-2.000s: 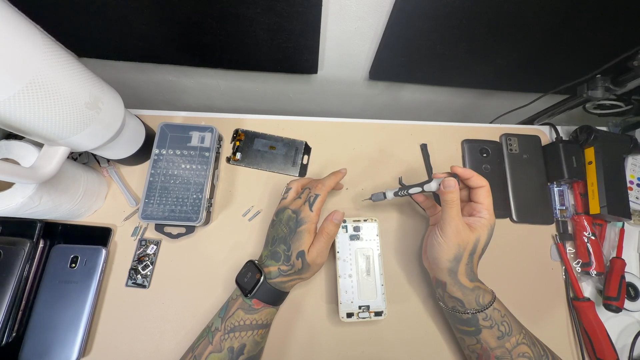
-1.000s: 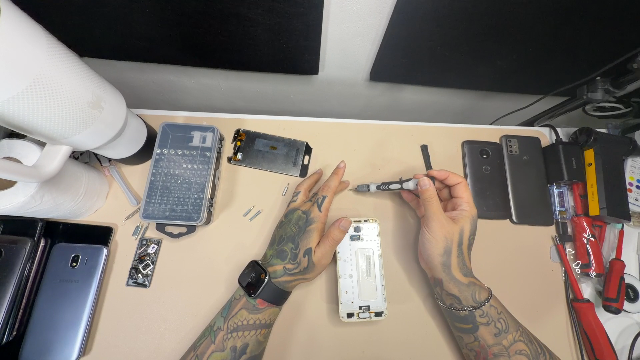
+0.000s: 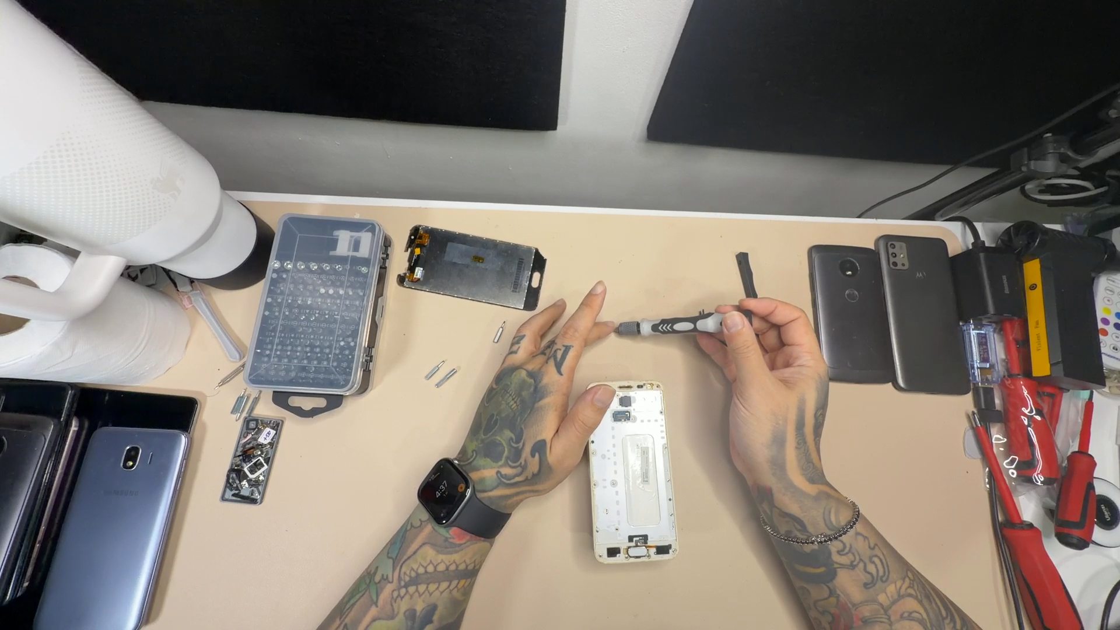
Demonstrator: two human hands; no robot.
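Note:
My right hand (image 3: 774, 376) holds a grey and black precision screwdriver (image 3: 678, 325) level, its front end pointing left. No bit can be made out at that end, which lies close to my left fingertips. My left hand (image 3: 534, 402) is spread on the mat, empty, its thumb at the top left corner of a white phone frame (image 3: 604, 472). Beyond my left hand lies a detached phone screen assembly (image 3: 472, 267), back side up. Small screwdriver bits (image 3: 447, 377) rest to the left of my hand, with another bit (image 3: 499, 332) near my fingers.
A clear-lidded bit case (image 3: 319, 306) and a tray of small parts (image 3: 252, 461) are at left, near a grey-blue phone (image 3: 112, 525), a paper roll (image 3: 131, 332) and a white tumbler (image 3: 131, 157). A black pry tool (image 3: 745, 274), dark phones (image 3: 923, 315) and red-handled tools (image 3: 1041, 569) are at right.
A bit lies near my left fingers that the oldest frame does not show. The screwdriver has turned from slanting to level, and its front end no longer shows the thin tip seen two seconds ago.

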